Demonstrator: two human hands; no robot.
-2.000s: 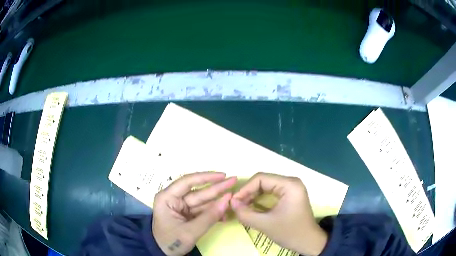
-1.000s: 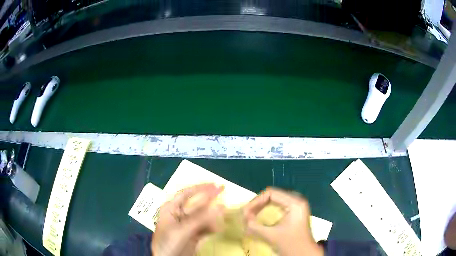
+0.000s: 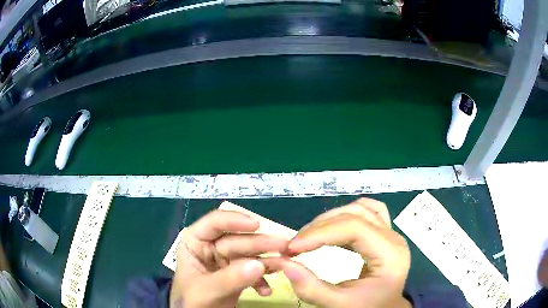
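My left hand [image 3: 219,261] and my right hand [image 3: 357,249] are bare and meet at the fingertips above the papers, near the bottom centre. The thumb and fingers of each are close together. Whether a small clear film is between them cannot be told. Below them lie a bright yellow sheet [image 3: 273,293] and a large white sheet [image 3: 330,264], both partly hidden by the hands. A corner of a pale label sheet [image 3: 172,254] shows left of my left hand.
A cream label strip [image 3: 90,243] lies left, a wider one [image 3: 450,246] slantwise right. Beyond the scuffed rail [image 3: 258,185], white devices [image 3: 73,138] lie on the green belt at left, another [image 3: 461,120] at right. A grey post [image 3: 505,111], white paper [image 3: 523,228] and small whitish bottle [image 3: 41,230] also show.
The view has tilted up, showing more beyond the belt. My hands have stayed together at the fingertips and now look larger, covering more of the sheets.
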